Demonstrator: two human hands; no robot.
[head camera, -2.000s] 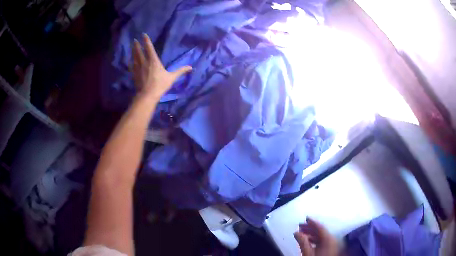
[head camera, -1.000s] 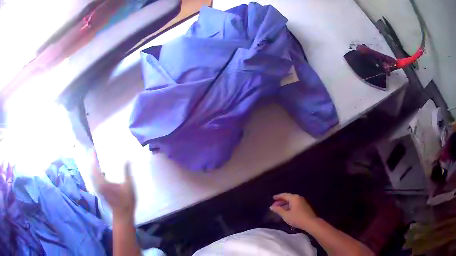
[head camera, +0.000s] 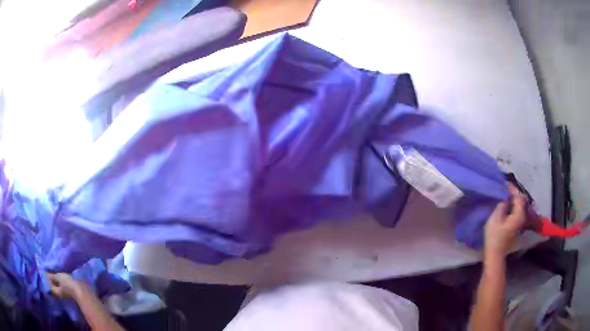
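Observation:
A blue-violet garment (head camera: 304, 149) is stretched out over the white pressing table (head camera: 466, 71), wrinkled and slightly blurred. A white label (head camera: 427, 178) shows on its right part. My left hand (head camera: 61, 284) grips the garment's lower left corner at the table's left end. My right hand (head camera: 508, 216) pinches its right end close to the iron. The iron is mostly hidden behind the cloth and my right hand; its red-orange cord sleeve (head camera: 559, 229) shows.
A padded grey-purple sleeve board (head camera: 187, 48) lies at the upper left, with a brown board (head camera: 275, 14) beside it. A blue-purple cloth heap (head camera: 19, 239) is at the far left. A wall runs along the right. Strong glare whitens the left side.
Both hands were empty over the near side; now they hold the garment's two ends. The garment, bunched before, is spread wide left to right. The view has turned, and the iron appears lower right.

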